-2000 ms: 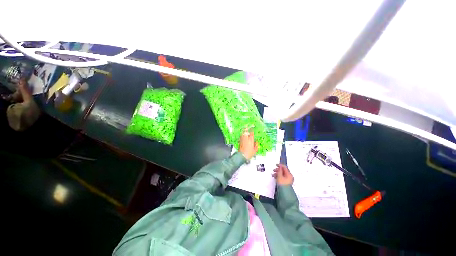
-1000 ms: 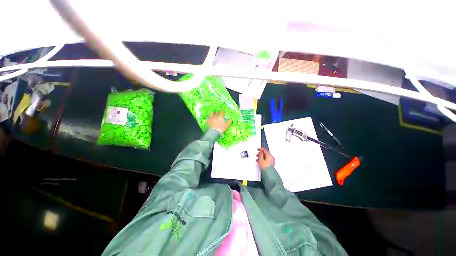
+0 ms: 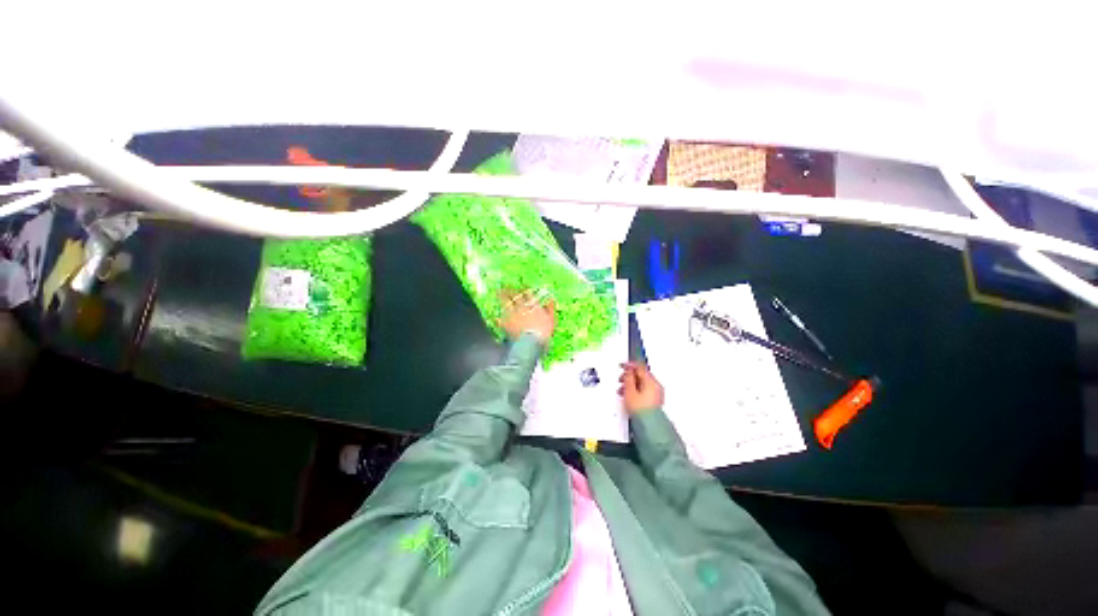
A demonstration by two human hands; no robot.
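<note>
A long clear bag of bright-green parts lies slanted on the bench, its near end over a white printed sheet. My left hand rests on the near end of this bag; whether its fingers grip anything cannot be told. A small black part lies on the white sheet between my hands. My right hand is at the sheet's right edge with its fingers bent close together; whether something small is between them cannot be told.
A second green bag lies left. Right are a printed sheet, caliper, pen and orange-handled knife. A blue tool lies above the papers. White lamp bars cross the upper view.
The camera view has shifted, so the bench things sit further left than two seconds ago. My left hand stays on the bag and my right hand stays near the sheet's edge.
</note>
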